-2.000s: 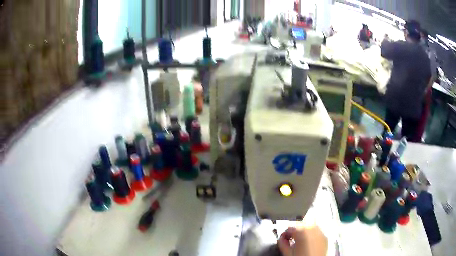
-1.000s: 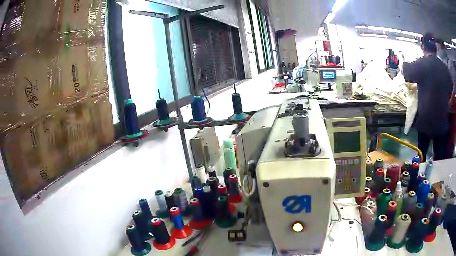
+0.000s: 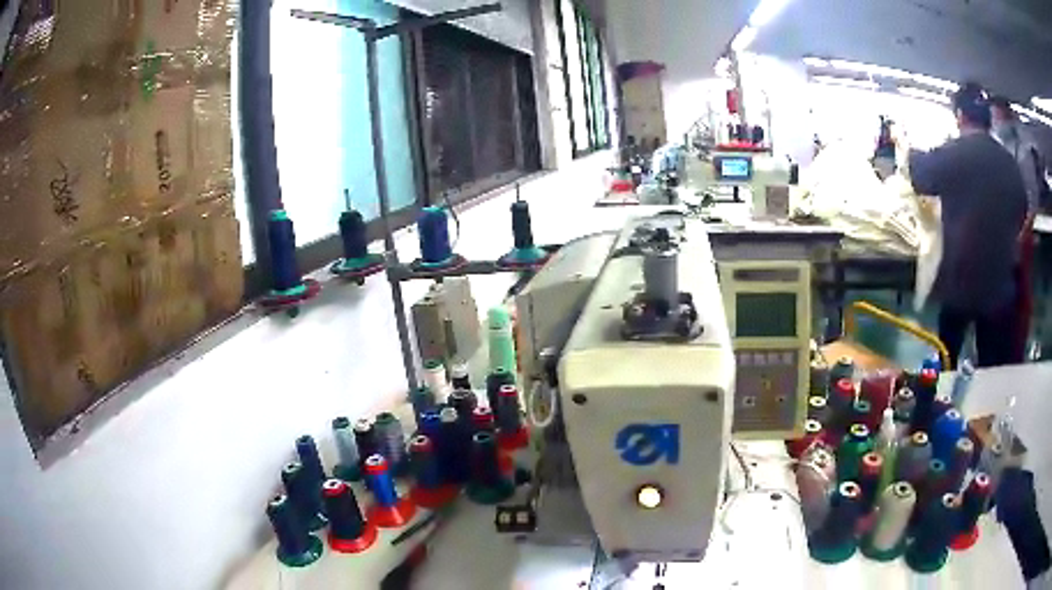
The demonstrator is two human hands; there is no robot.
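Note:
The off-white sewing machine head stands in the middle, with a blue logo and a lit yellow indicator light. Thin metal parts show below it at the bottom edge. A small black two-button block sits left of the head. Thread guides stand on the machine top. The control panel is right behind the head. Neither my left hand nor my right hand is in the picture.
Thread cones stand left and right of the head. More cones sit on the thread stand by the window. A screwdriver-like tool lies bottom left. Dark cloth lies far right. A person stands beyond a yellow rail.
The hand seen under the machine head two seconds ago is out of the picture. The view has tilted up, then shifted slightly, so the machine head now sits a little further left and higher than one second ago.

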